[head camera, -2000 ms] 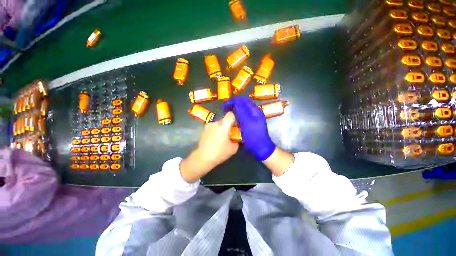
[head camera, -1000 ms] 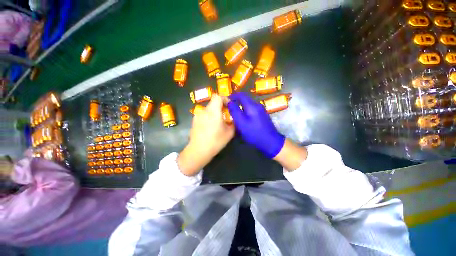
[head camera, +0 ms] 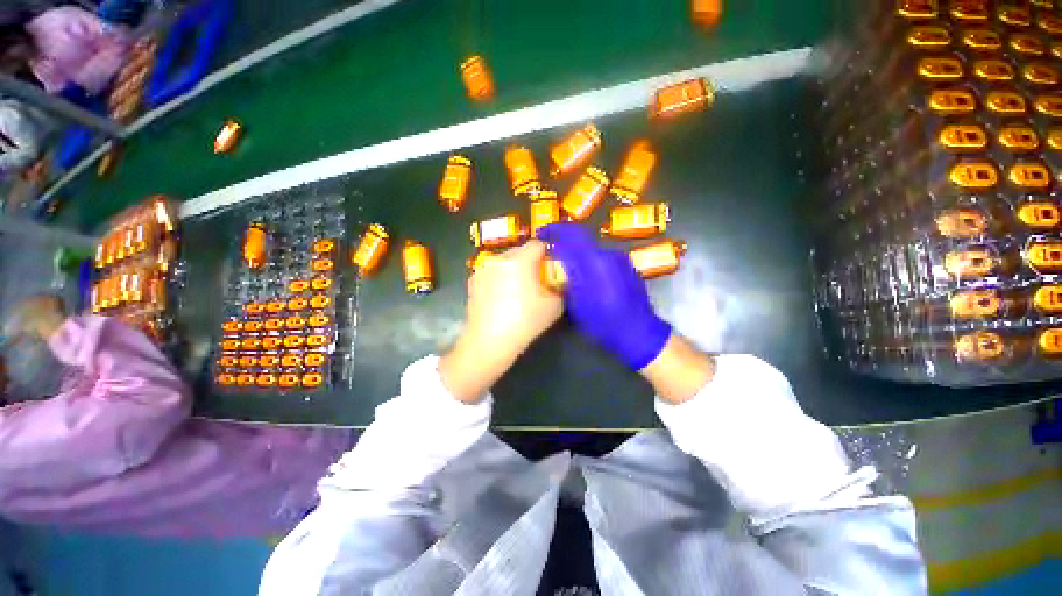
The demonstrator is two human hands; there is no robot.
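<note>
My left hand [head camera: 508, 305] is bare and my right hand [head camera: 606, 293] wears a purple-blue glove. They meet over the dark bench in front of me, around one orange component [head camera: 553, 275]. Only a little of that part shows between the fingers; the rest is hidden. Loose orange components [head camera: 586, 192] lie in a cluster just beyond my hands, some with a white label [head camera: 497, 229]. To the left, a clear blister tray [head camera: 332, 221] holds several rows of upright orange parts, with one component [head camera: 255, 246] lying across its far pockets.
A tall stack of filled trays [head camera: 972, 176] stands at right. Beyond a white rail [head camera: 454, 130], a green conveyor [head camera: 384, 82] carries scattered parts. At left are wrapped-looking orange parts [head camera: 134, 250] and a person in a pink smock [head camera: 105, 431]. Blue bins show at upper left.
The view has shifted, showing more of the left side. My hands stay together around the component, with small finger changes. Orange parts on the green conveyor have changed position.
</note>
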